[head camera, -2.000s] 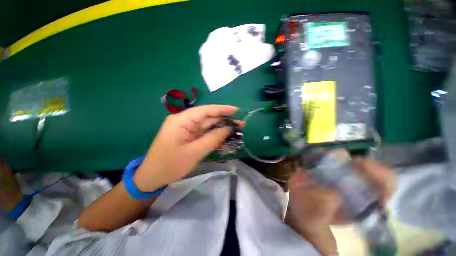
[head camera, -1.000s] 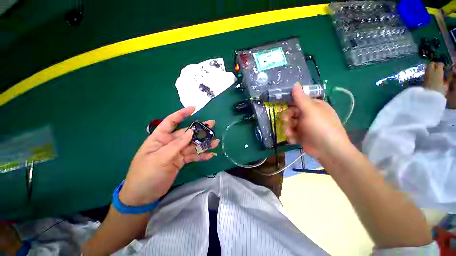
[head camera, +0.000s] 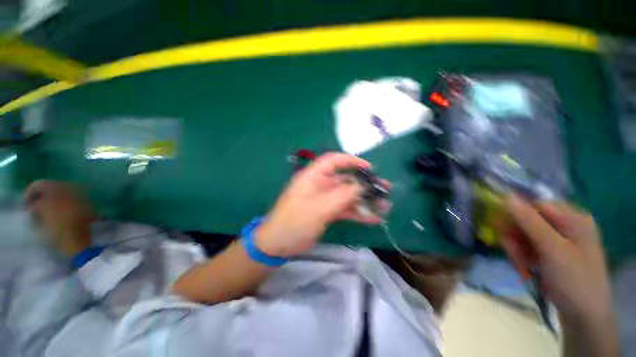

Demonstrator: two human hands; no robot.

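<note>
My left hand (head camera: pixel 314 202), with a blue wrist band (head camera: pixel 259 242), holds a small black housing (head camera: pixel 372 190) in its fingertips above the green bench. My right hand (head camera: pixel 558 244) is blurred, at the lower right edge of the grey dispenser controller (head camera: pixel 551 125). A dark thin shape shows below its fingers; I cannot tell if the hand grips it. A blurred pale streak, possibly the syringe, lies across the controller above this hand. The controller shows a red light and a yellow note (head camera: pixel 490 213).
White smeared paper (head camera: pixel 383 115) lies left of the controller. A red loop (head camera: pixel 303 156) is behind my left hand. A clear bag with a yellow edge (head camera: pixel 132 137) lies left. A neighbour's hand (head camera: pixel 59 209) is at the far left. Yellow tape (head camera: pixel 335 38) crosses the bench.
The view has shifted left. My right hand has moved from the syringe over the controller to the controller's lower right. My left hand still holds the housing, now turned more edge-on.
</note>
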